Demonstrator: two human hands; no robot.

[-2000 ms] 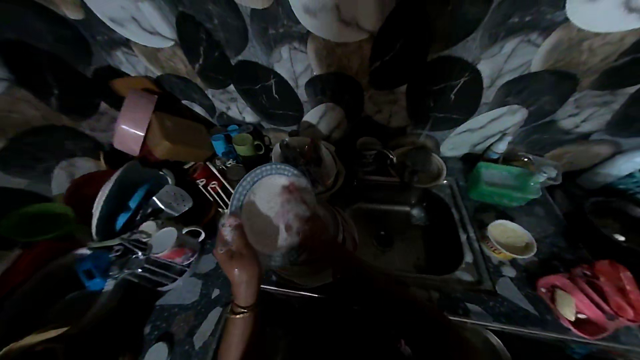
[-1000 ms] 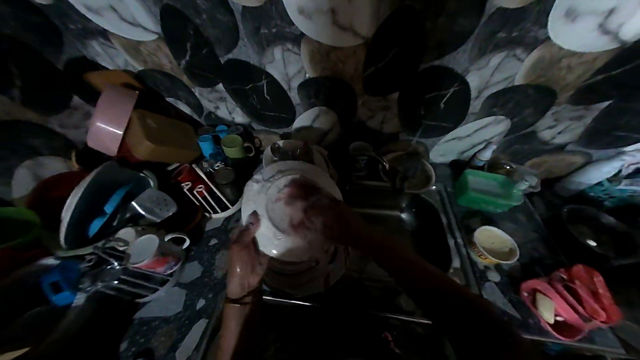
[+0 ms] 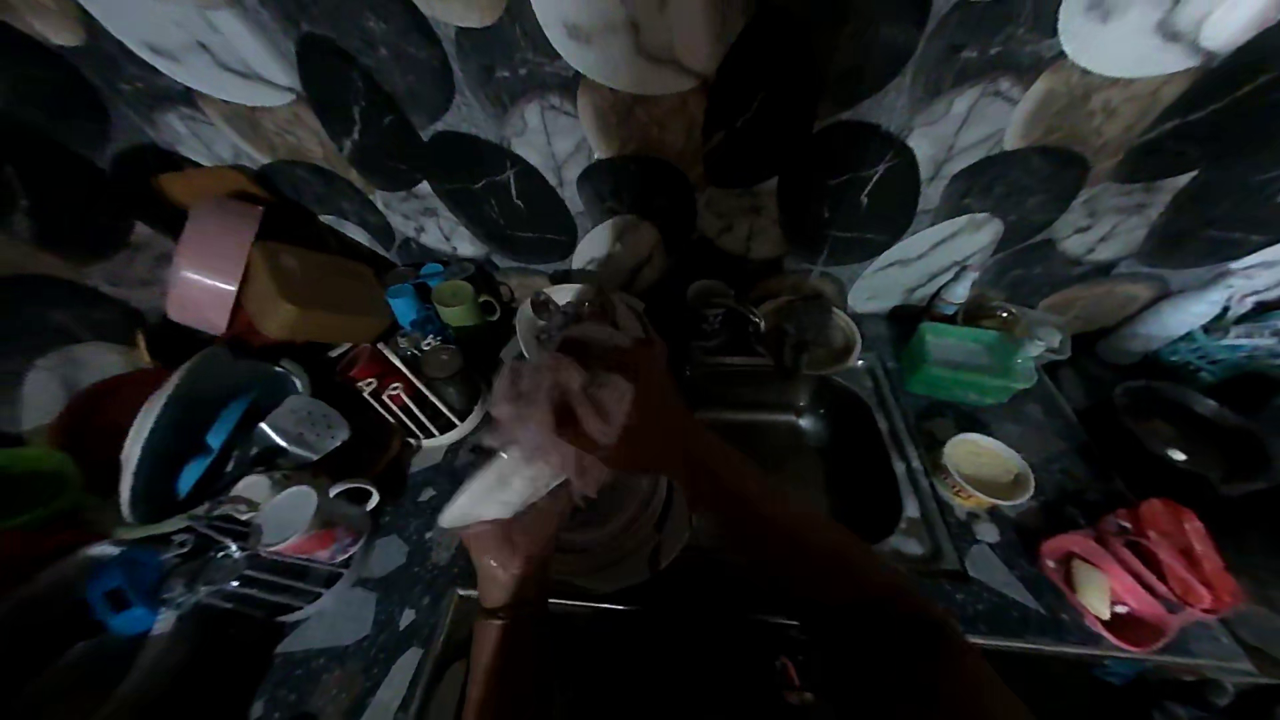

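Note:
My left hand [image 3: 515,555] grips the lower edge of a white plate [image 3: 500,487], which is tilted up. A pinkish cloth or net scrubber [image 3: 560,405] lies over the plate's upper part, and my right hand [image 3: 625,395] is closed on it, dark and blurred. Under and beside my hands stands a stack of plates [image 3: 615,535]. Behind my right hand is a white bowl [image 3: 550,310] with small glassy things in it. The steel sink basin [image 3: 800,460] lies right of the stack, partly covered by my right forearm.
A dish rack [image 3: 290,585] with mugs, a large basin [image 3: 150,440], a pink tub [image 3: 213,265] and a green mug [image 3: 462,303] are at left. At right stand a green plastic container [image 3: 965,362], a tub of pale paste [image 3: 985,470] and a red soap dish [image 3: 1120,590].
The plate, earlier facing up with its round surface showing, is now tilted nearly edge-on. The pinkish cloth or net now shows spread over it, and my right hand has moved up.

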